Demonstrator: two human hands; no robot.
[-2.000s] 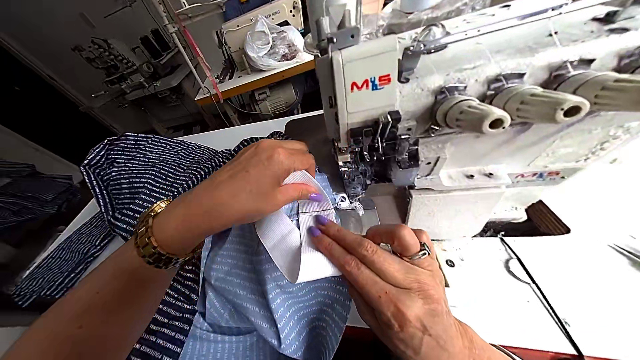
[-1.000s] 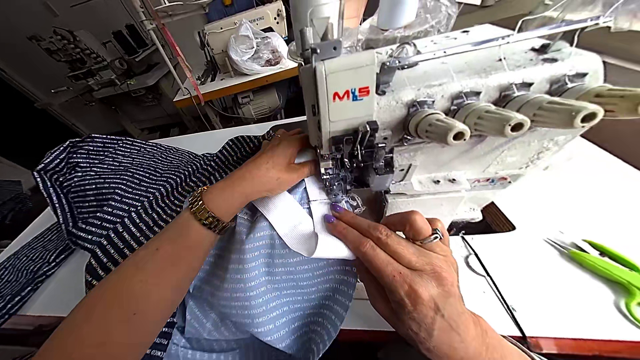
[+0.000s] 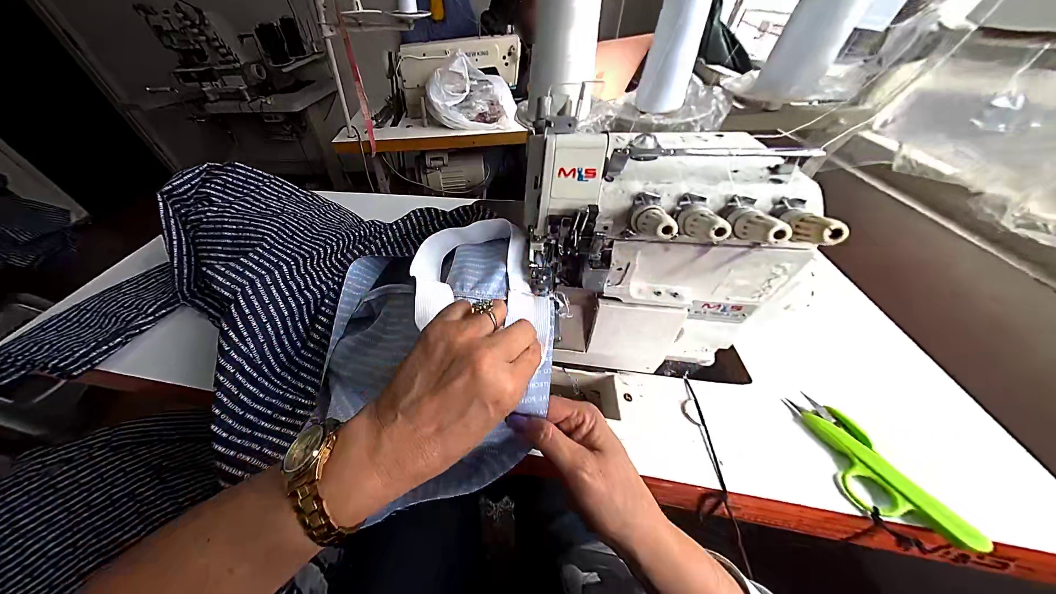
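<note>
White elastic band (image 3: 429,262) lies in a loop on the light-blue inner side of a navy printed fabric (image 3: 272,239), its right part running under the presser-foot area of a white overlock sewing machine (image 3: 577,256). My left hand (image 3: 466,371), with a ring and a gold watch, presses and grips the elastic and cloth just in front of the foot. Below and to the right, my right hand (image 3: 577,454) pinches the fabric's edge between thumb and fingers. The left fingertips are partly hidden.
Green-handled thread snips (image 3: 891,474) lie on the white table (image 3: 792,330) at the right. A dark cord (image 3: 705,437) hangs over the front edge. Thread cones (image 3: 668,58) stand behind the machine. Another sewing machine (image 3: 412,70) and a plastic bag (image 3: 470,95) are at the back.
My left hand has moved from behind the elastic by the foot to in front of it. The right hand has moved down to the fabric's edge. More of the elastic loop shows; the view has shifted.
</note>
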